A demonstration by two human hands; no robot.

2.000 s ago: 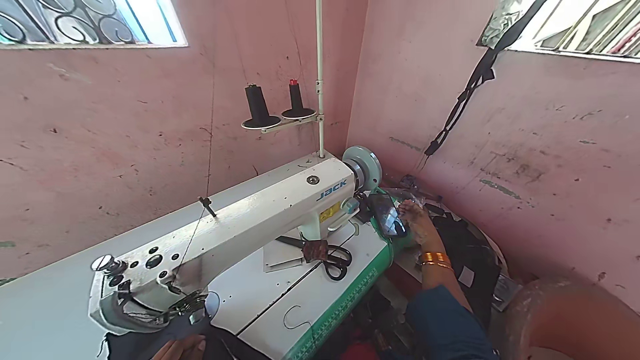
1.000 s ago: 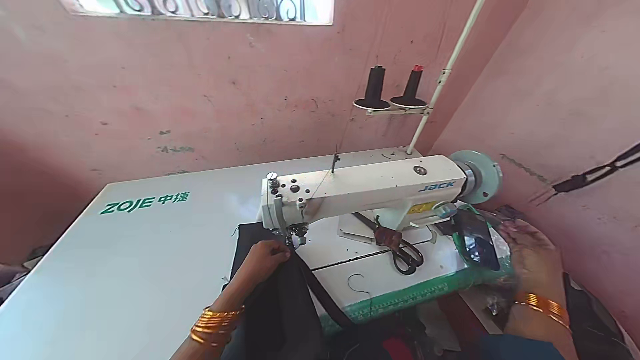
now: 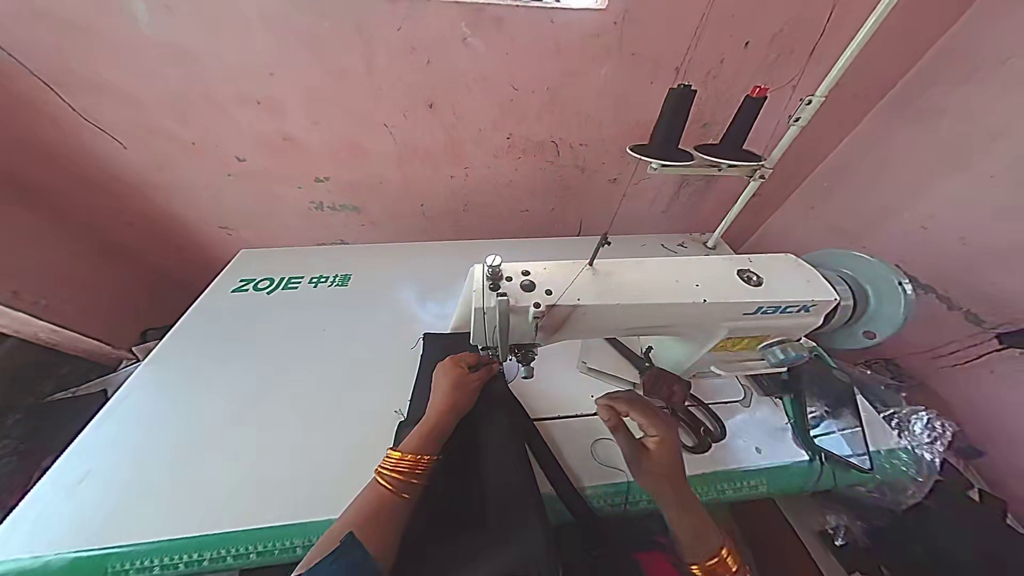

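Note:
Black fabric (image 3: 472, 480) lies under the needle end of a white Jack sewing machine (image 3: 656, 300) and hangs over the table's front edge. My left hand (image 3: 460, 388) pinches the fabric close beside the presser foot area. A narrow black strip (image 3: 552, 464) runs down to the right of it. My right hand (image 3: 644, 436) is raised over the front of the table, fingers curled with thumb and fingertips apart, and nothing shows between them. Just behind it lie scissors (image 3: 700, 424) with dark handles, partly covered by a brown wrapped piece.
Two black thread cones (image 3: 672, 124) stand on a holder behind the machine. The blue-grey handwheel (image 3: 868, 300) is at its right end. A dark phone-like slab (image 3: 836, 416) and clear plastic (image 3: 920, 436) sit at the table's right. Green measuring tape (image 3: 216, 552) runs along the front edge.
My right hand has moved left from beside the dark slab at the table's right end to near the scissors. My left hand stays at the fabric by the needle. The view has swung left.

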